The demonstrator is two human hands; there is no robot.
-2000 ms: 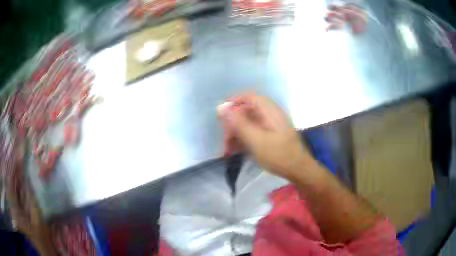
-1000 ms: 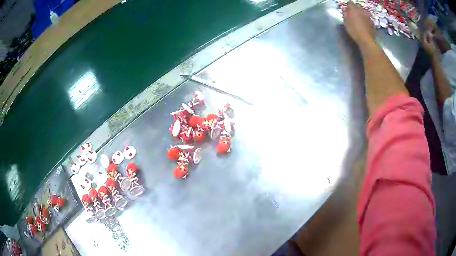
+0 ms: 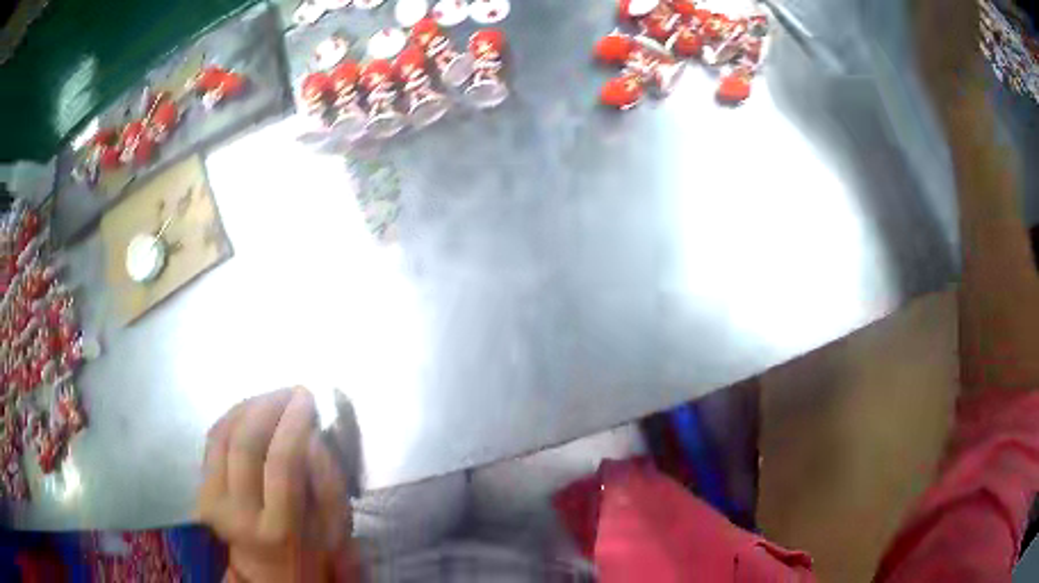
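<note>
My left hand (image 3: 273, 473) is at the bench's front edge, lower left, fingers curled and blurred. A pale, blurred shape lies by its fingertips; I cannot tell if it is held. My right forearm reaches up along the right rim, and its hand is out of the picture. Red-headed figurines (image 3: 382, 85) lie in short rows at the top, white bases towards me. A looser group of figurines (image 3: 684, 40) lies to their right. A cardboard pad (image 3: 194, 222) carries a round white glue dish (image 3: 146, 259) and a thin stick.
A dark tray (image 3: 245, 51) with red pieces is behind the pad. A red-and-white figurine pile (image 3: 34, 330) covers the bench's left end. A bin of small red pieces (image 3: 137, 558) is below the bench edge. A brown cardboard sheet (image 3: 855, 433) is at lower right.
The view has swung back left from the bench's far right end. My left hand has come into view. My right hand, seen at the distant pile before, is now out of the picture.
</note>
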